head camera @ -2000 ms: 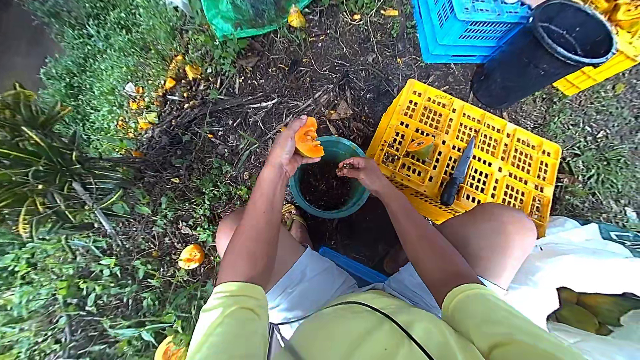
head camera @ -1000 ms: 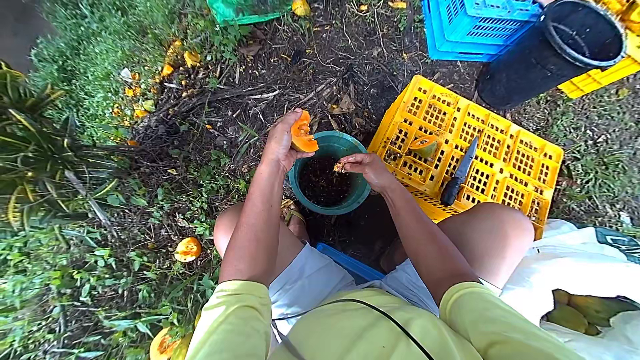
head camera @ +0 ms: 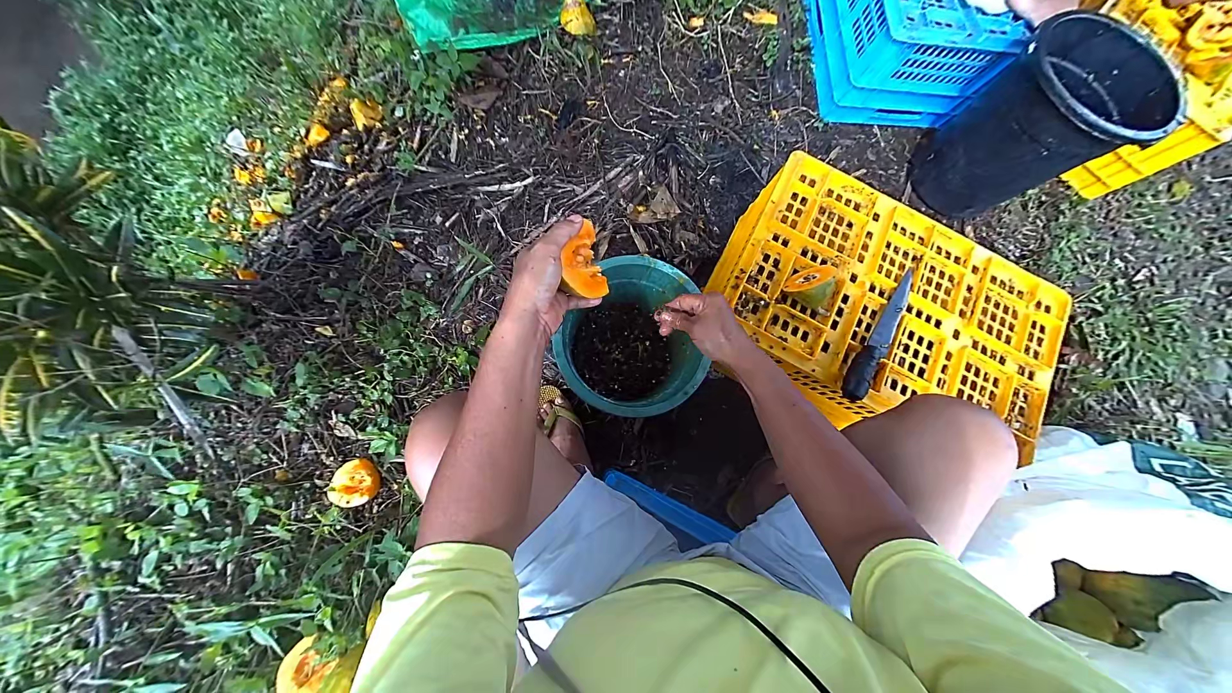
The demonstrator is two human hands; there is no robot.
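My left hand [head camera: 546, 276] holds a cut piece of orange-fleshed fruit or squash [head camera: 581, 262], its hollow side facing right, at the upper left of a green plastic bucket [head camera: 697, 373]. Dark, speckled material [head camera: 621, 351] lies inside the bucket. Over the bucket's right rim is my right hand [head camera: 700, 325], its fingertips drawn together; whether a small bit is between them I cannot tell. Right of it, an upturned yellow plastic crate [head camera: 991, 279] bears another cut piece with green skin [head camera: 811, 285] and a knife with a black handle [head camera: 877, 339].
Blue crates [head camera: 914, 58] and a tall black bin [head camera: 1049, 111] stand at the upper right, near another person's hand [head camera: 1044, 8]. Orange scraps [head camera: 318, 133] and a cut fruit [head camera: 354, 482] lie on the left ground. A white sack [head camera: 1088, 520] with green fruit [head camera: 1107, 606] is at lower right.
My right hand's fingers held yellowish pulp one second ago; that pulp no longer shows. My left hand keeps its hold on the orange piece.
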